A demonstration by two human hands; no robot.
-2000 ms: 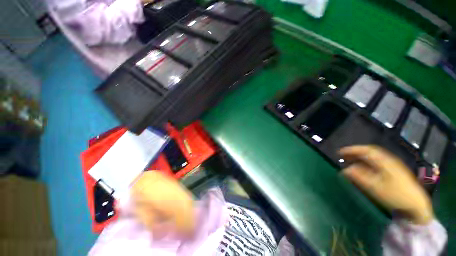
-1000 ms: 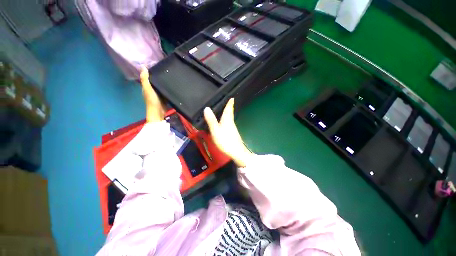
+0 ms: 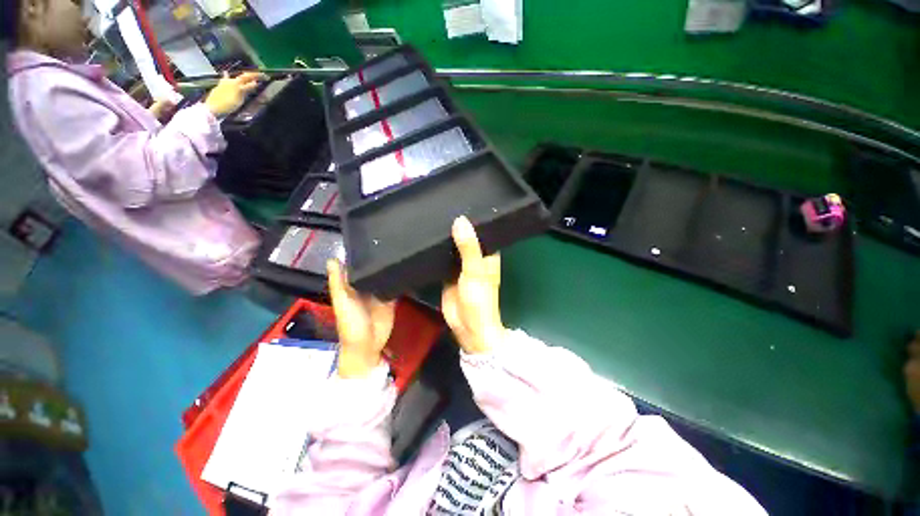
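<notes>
A black phone tray (image 3: 444, 232) is held up in front of me, tilted, its near pocket empty. Its farther pockets hold several greyish phones (image 3: 419, 161) with a red stripe across. My left hand (image 3: 363, 317) grips the near end at its left side. My right hand (image 3: 476, 292) grips the same end at its right, thumb on the rim. The fingers under the tray are hidden. Another tray stack (image 3: 301, 247) with similar red-striped phones shows below and left of the held tray.
A second tray (image 3: 696, 272) on the green bench holds dark phones at its left and a pink-and-black item (image 3: 822, 214) at its right. A red bin (image 3: 207, 428) with a paper sheet (image 3: 270, 408) lies low left. A person in pink (image 3: 131, 151) works at the far left.
The tray has come up off the stack in both hands and swung to the right. The view has turned right and up, showing the neighbour and more of the bench.
</notes>
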